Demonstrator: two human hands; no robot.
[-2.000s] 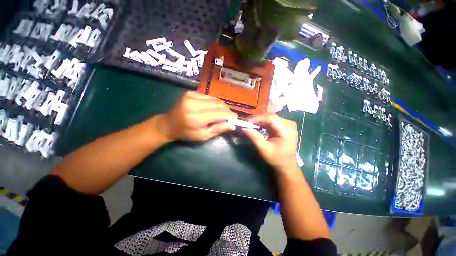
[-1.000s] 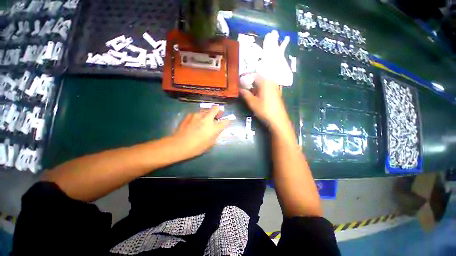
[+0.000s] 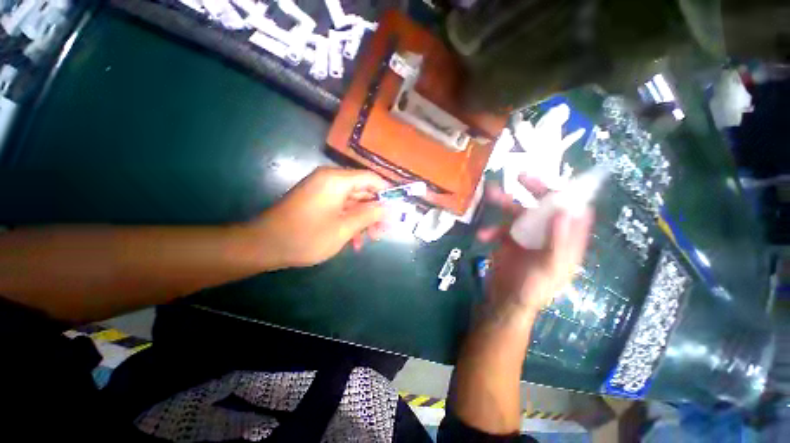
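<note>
My left hand (image 3: 333,216) grips a small silvery-white bracket (image 3: 404,191) in its fingertips, just in front of the fixture's near edge. My right hand (image 3: 541,251) holds a translucent white squeeze bottle (image 3: 539,221), blurred, its nozzle pointing up and right. The orange-brown press fixture (image 3: 416,162) has a dark groove and a silvery slot in its centre. A small silvery part (image 3: 450,269) lies on the green mat between my hands. Other whitish pieces (image 3: 433,225) lie beside the fixture's near corner, partly behind my left fingers.
The olive-green press head (image 3: 554,43) overhangs the fixture. White gloves or cloth (image 3: 543,147) lie right of it. The black tray with white pieces (image 3: 299,39) is at the upper left. Rows of small parts (image 3: 637,151) and a blue-edged parts bin (image 3: 651,324) are at the right.
My left hand has lifted a bracket off the mat. My right hand has taken hold of the squeeze bottle and moved right with it. The view has tilted and come closer.
</note>
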